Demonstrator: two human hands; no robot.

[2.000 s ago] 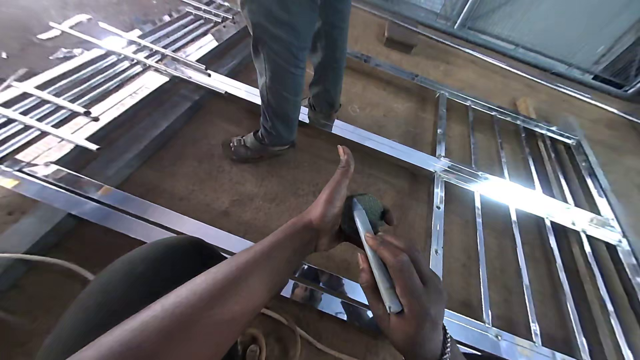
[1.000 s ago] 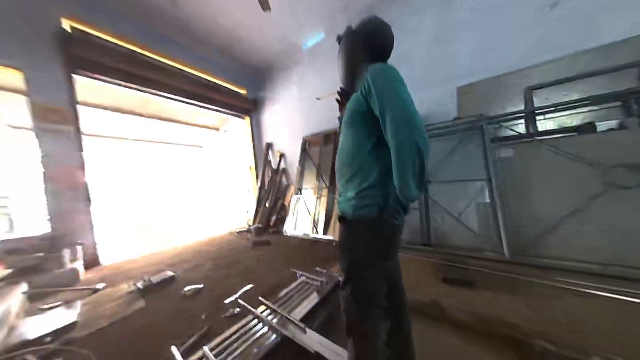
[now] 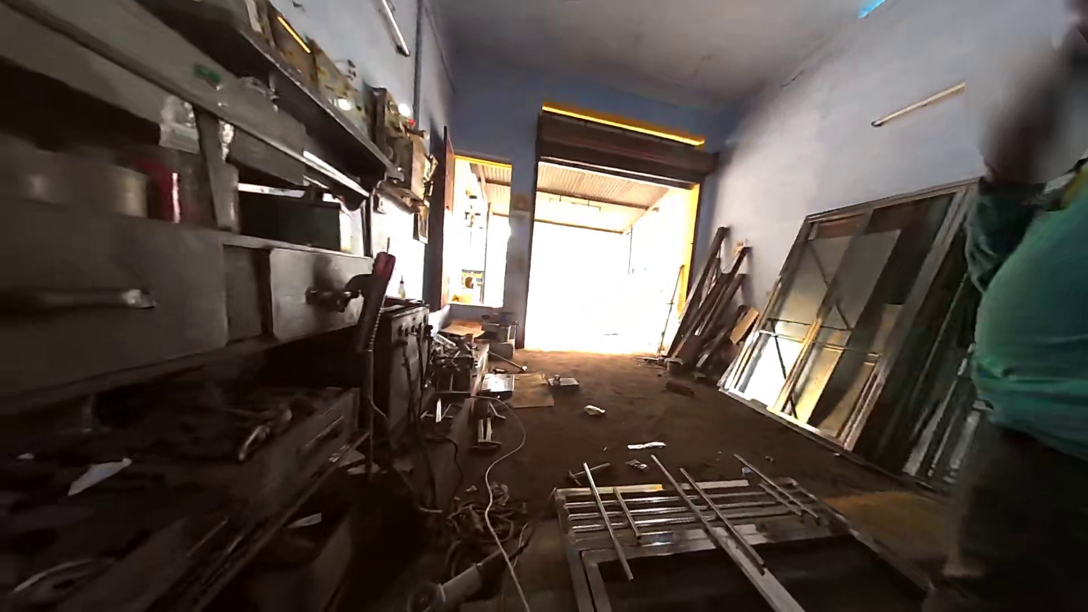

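Neither my left hand nor my right hand shows in the head view, so what they hold or touch is hidden. Low in front lies a shiny metal frame (image 3: 586, 557) with parallel bars, and several loose metal strips (image 3: 710, 520) rest across it. An angle grinder (image 3: 459, 586) appears to lie on the floor at the bottom, beside a heap of tangled cable (image 3: 484, 523). A pale cord (image 3: 491, 476) runs over the floor there.
A person in a green top (image 3: 1033, 340) stands at the right edge. Glazed metal frames (image 3: 850, 323) and dark lengths (image 3: 710, 297) lean on the right wall. A cluttered workbench with drawers (image 3: 314, 289) and shelves fills the left. An open shutter doorway (image 3: 603, 272) stands at the back.
The view has swung up and to the left, away from the floor frame. Both hands, seen earlier with a grey tool and a dark round piece, have left the view.
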